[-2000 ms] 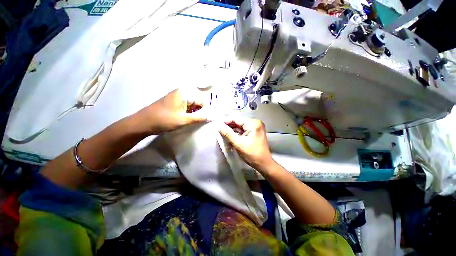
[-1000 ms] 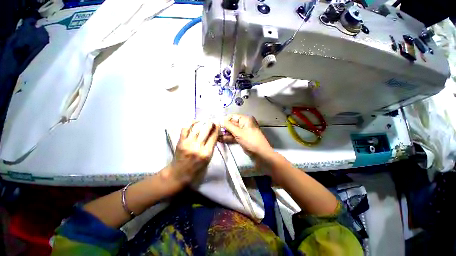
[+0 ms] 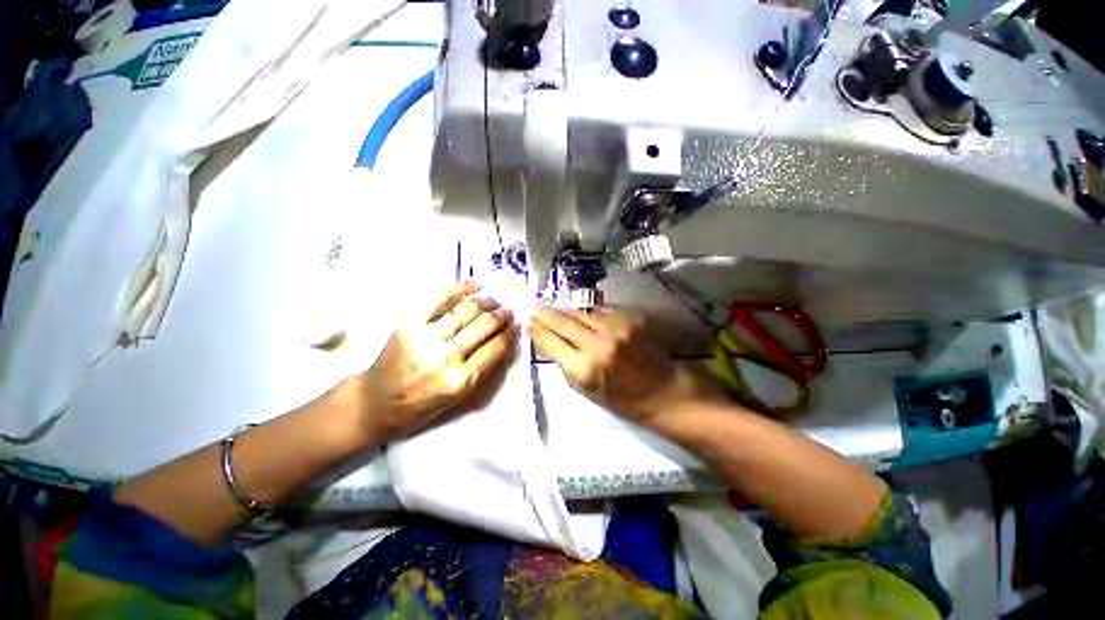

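Note:
A white cloth piece (image 3: 485, 466) runs from the needle area over the table's front edge, with a folded band along its right side. My left hand (image 3: 442, 363) holds the cloth just left of the presser foot, fingertips close to it. My right hand (image 3: 606, 357) pinches the cloth just right of the band, below the foot. The presser foot and needle area (image 3: 545, 288) is washed out by glare, so whether the cloth lies under the foot cannot be told. The white sewing machine head (image 3: 776, 170) stands above and to the right.
Scissors with red and yellow handles (image 3: 776, 345) lie under the machine arm. Long white cloth strips (image 3: 164, 254) lie at the left of the white table (image 3: 279, 254). A blue tube (image 3: 394, 119) curves behind the needle. White cloth hangs at the far right.
Both hands have come together and moved up to the needle with the cloth. The left hand first let its spread hold go and now lies closer in. The head view has moved nearer the machine.

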